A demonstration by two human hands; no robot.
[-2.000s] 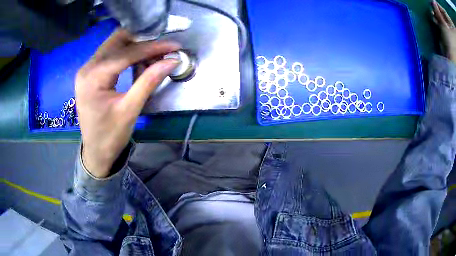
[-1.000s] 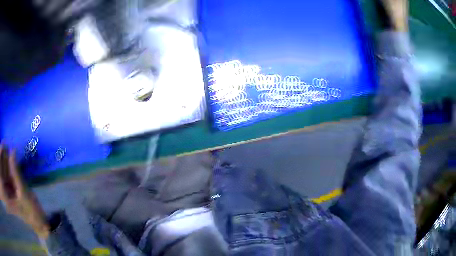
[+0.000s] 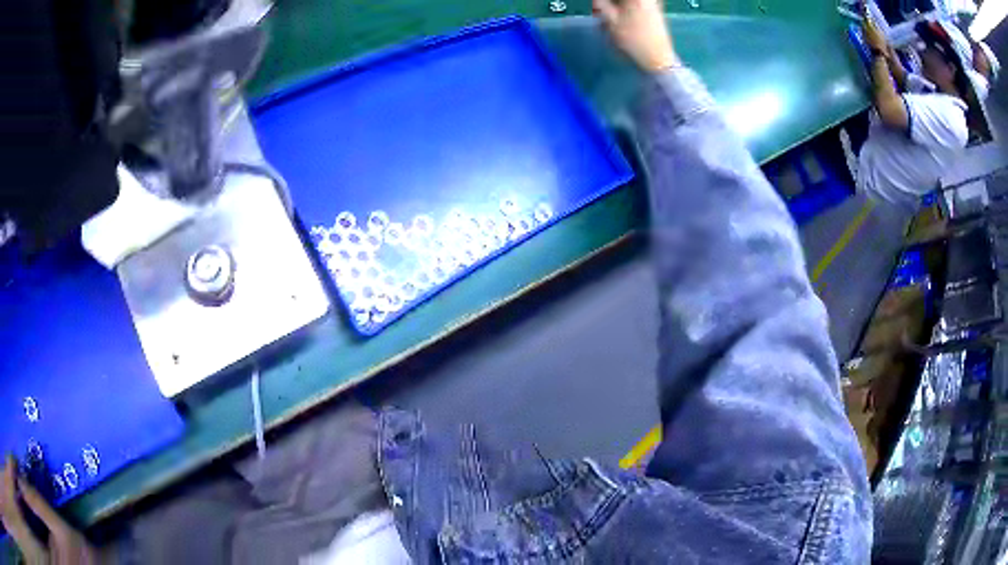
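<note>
My left hand (image 3: 42, 519), cut off at the lower left corner, is at the near edge of the left blue tray (image 3: 122, 414), its fingertips near several scattered rings (image 3: 91, 459). Whether it holds one is unclear. My right hand (image 3: 639, 31) is at the top edge, beyond the right blue tray (image 3: 442, 121); its fingers are small and partly cut off. Many silvery rings (image 3: 370, 270) lie along that tray's near side. The round fixture (image 3: 209, 272) stands on the silver plate (image 3: 249, 320), and no hand touches it.
The dark machine head (image 3: 193, 132) hangs behind the fixture. A crumpled white wipe (image 3: 149, 221) lies at the plate's rear. A grey cable (image 3: 258, 408) hangs from the front. A small light object (image 3: 558, 7) lies on the green bench. A person in white (image 3: 923, 138) is at the upper right.
My left hand has left the fixture and moved to the left tray. My right hand has moved further back over the bench. The view has turned right, bringing another person into view.
</note>
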